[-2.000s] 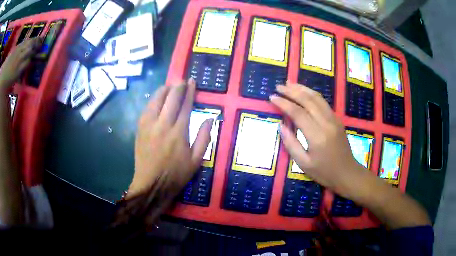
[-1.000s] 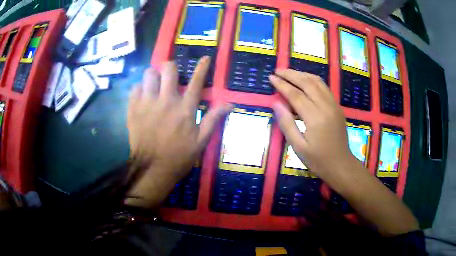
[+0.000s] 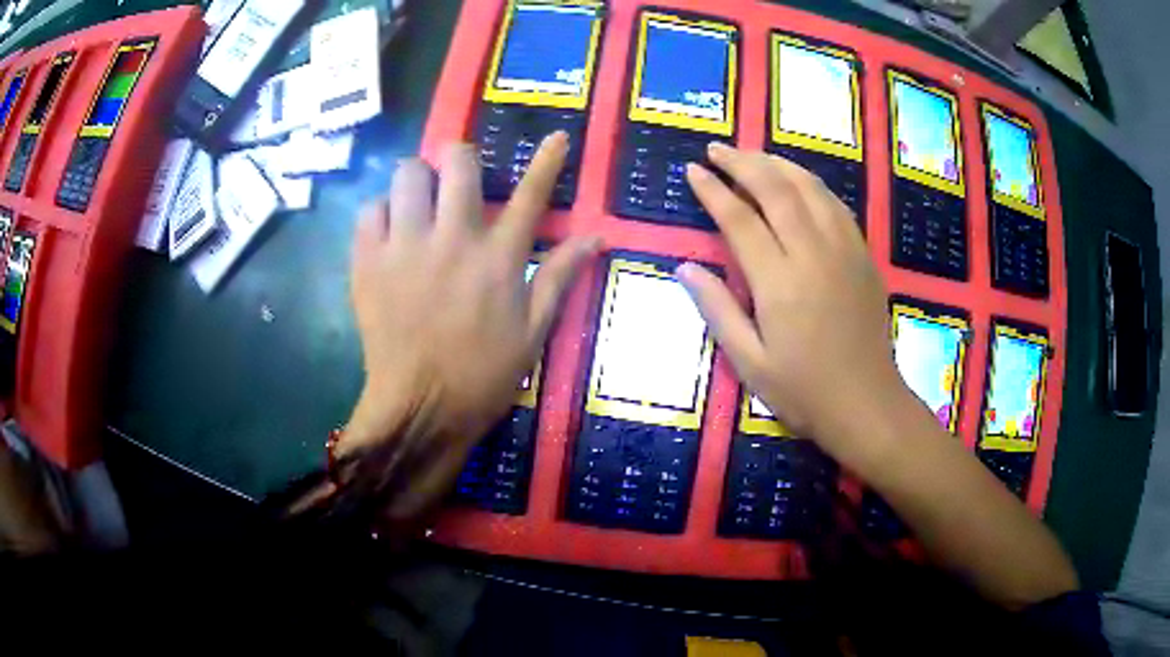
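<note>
A red phone tray [image 3: 642,554] holds keypad phones in two rows. The two leftmost top-row phones, one at far left [image 3: 544,54] and one beside it [image 3: 683,75], show dark blue screens; the other visible screens are white or light blue. My left hand [image 3: 456,302] is spread over the lower left phone, its index fingertip on the top left phone's keypad. My right hand [image 3: 802,289] is over the tray's middle, fingertips at the second top phone's keypad, thumb near the upper edge of the white-screened lower phone [image 3: 648,347]. Neither hand holds anything.
White batteries [image 3: 237,212] lie piled left of the tray. A black smartphone [image 3: 1127,327] lies at the right. Another red tray [image 3: 58,295] with phones stands at the far left. Part of another person's arm shows at the lower left edge. Metal framing is at the top right.
The two leftmost top-row screens have turned from white to dark blue. My left hand's index finger has moved onto the top left keypad. The other person's hand has left the left tray.
</note>
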